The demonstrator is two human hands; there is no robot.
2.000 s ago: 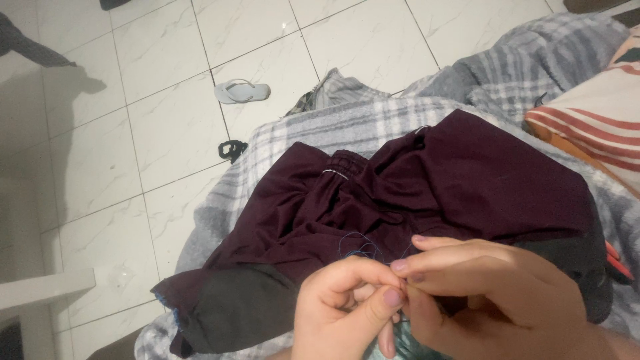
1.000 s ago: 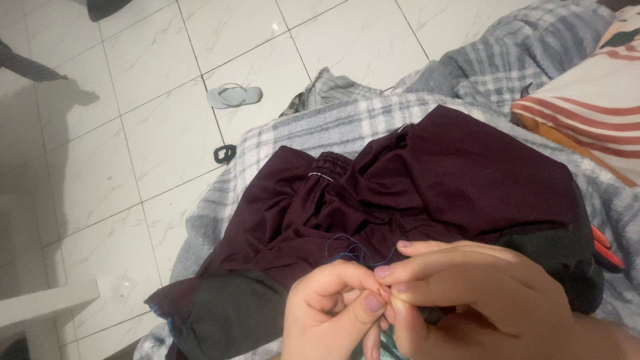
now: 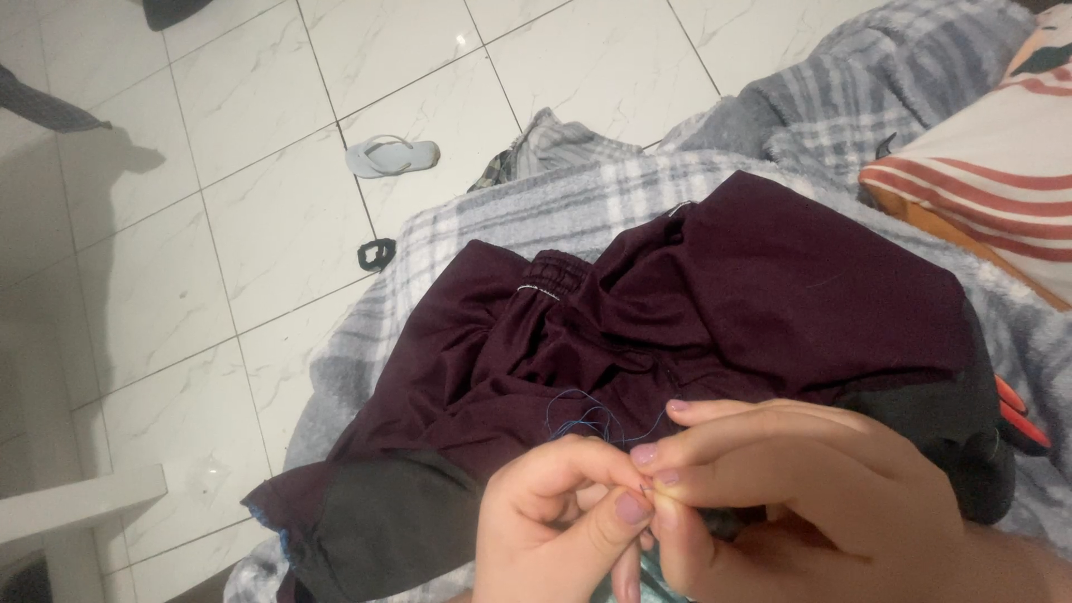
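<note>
Low in the head view, my left hand (image 3: 557, 519) and my right hand (image 3: 787, 486) meet fingertip to fingertip. Thumb and index finger of each pinch a tiny dark item, possibly a needle or thread end, too small to tell. A loose tangle of blue thread (image 3: 590, 419) lies just beyond the fingertips, with a strand running toward my right hand. Under and beyond the hands is a dark maroon garment (image 3: 804, 285) with a gathered elastic part (image 3: 557, 275) and dark grey panels (image 3: 385, 519). Blue shows along its lower left edge.
A grey and white plaid blanket (image 3: 502, 201) lies beneath the garment. Red-orange handles (image 3: 1022, 414) show at the right, below a striped pillow (image 3: 980, 201). On the tiled floor are a grey flip-flop (image 3: 392, 157) and a black band (image 3: 376, 254). A white bar (image 3: 84, 498) juts in at lower left.
</note>
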